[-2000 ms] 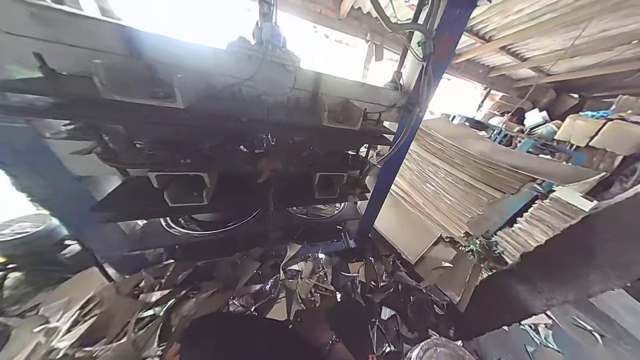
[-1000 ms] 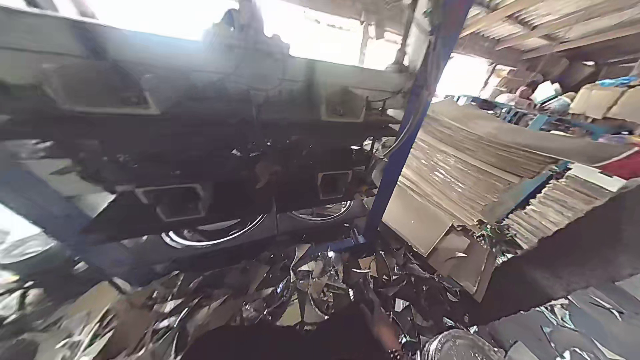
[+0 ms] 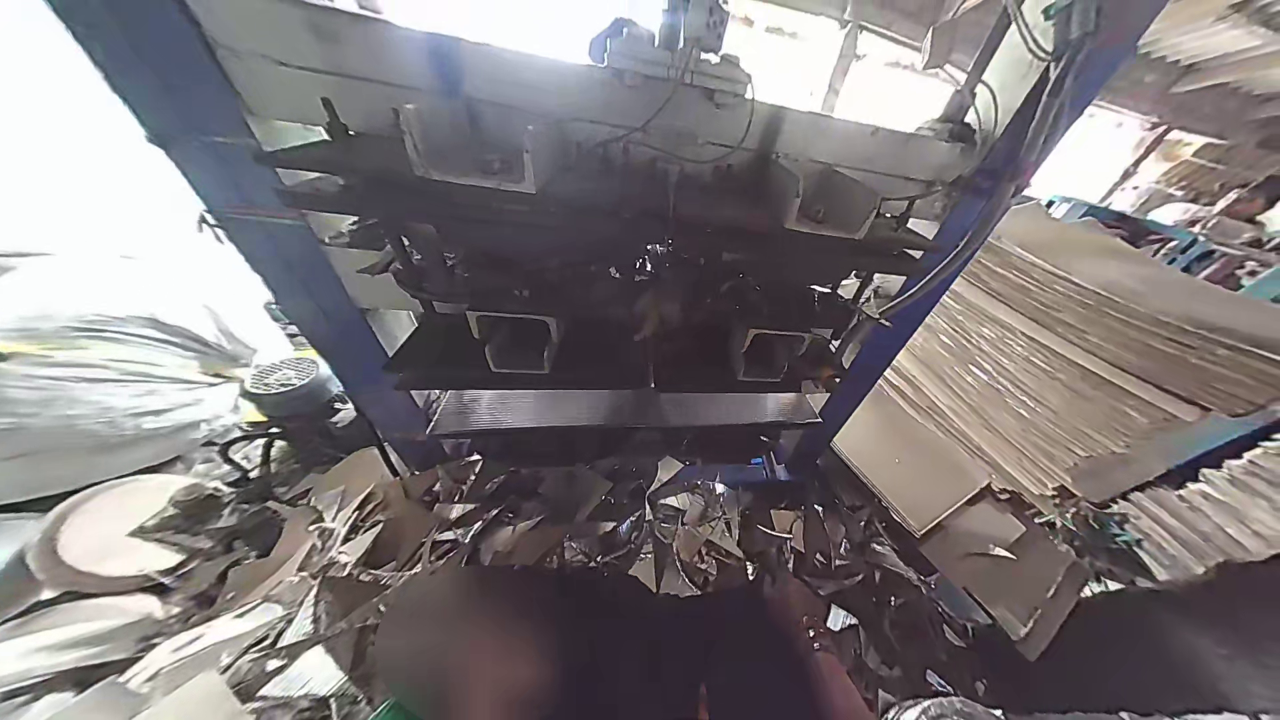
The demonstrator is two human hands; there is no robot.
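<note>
My right hand [image 3: 785,595] is low in the view, right of centre, over a heap of scraps, with a beaded bracelet [image 3: 818,632] at the wrist. It is dark and blurred, so its grip cannot be made out. No left hand can be clearly made out; a blurred skin-toned shape is at the bottom, beside my dark clothing. In front stands a large machine with a blue metal frame [image 3: 890,350], dark horizontal plates and box-shaped openings. A ribbed, shiny metal strip [image 3: 625,411] spans the frame under the lowest dark plate. Cut sheet scraps [image 3: 700,535] lie below it.
Stacked brown sheets [image 3: 1080,350] lean at the right, with cut boards [image 3: 1000,560] below. An electric motor [image 3: 290,385] is beside the left post. Pale sacks [image 3: 110,390] are at the far left, above round pale objects [image 3: 120,530]. Cables [image 3: 960,240] hang along the right post.
The ribbed metal strip now spans the lower gap, where two round rims showed before. The view has shifted left, showing the motor and sacks. My right hand is no longer so low in view.
</note>
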